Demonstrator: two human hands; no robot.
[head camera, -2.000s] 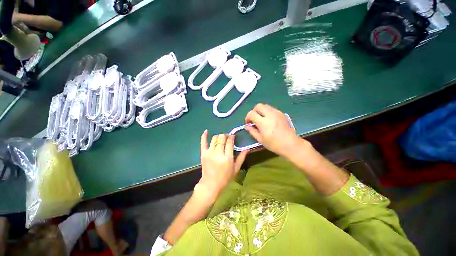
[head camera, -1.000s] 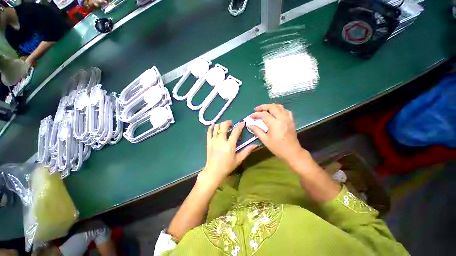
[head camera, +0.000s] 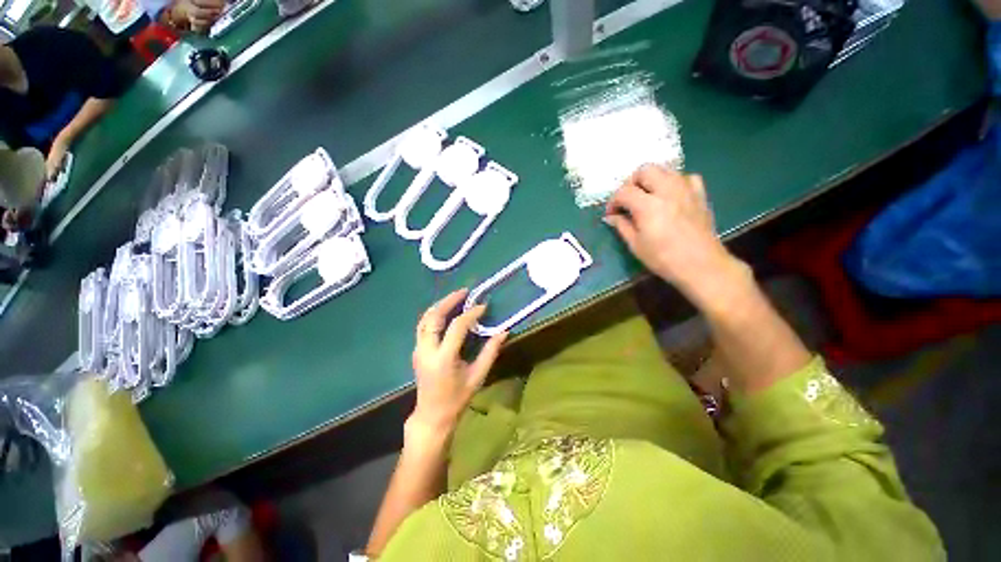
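A white looped plastic housing (head camera: 552, 263) lies on the green bench near its front edge, its round disc toward the upper right. My left hand (head camera: 448, 357) holds the loop's lower left end between thumb and fingers. My right hand (head camera: 667, 225) is at the lower edge of the pile of pale strips (head camera: 620, 141), fingers bent and close together. Whether a strip is between its fingertips cannot be seen.
Three housings (head camera: 470, 214) lie in a row beyond my left hand. A neat stack (head camera: 318, 263) and a dense heap (head camera: 181, 269) lie further left. A bag with yellow contents (head camera: 110, 461) is at the left edge. A black fan (head camera: 765, 53) stands at the back right. Another person's arm (head camera: 82, 119) shows upper left.
My right hand has left the housing and moved right and up to the strip pile. The housing's disc is now uncovered. My left hand stays at the loop's end. The view has shifted slightly.
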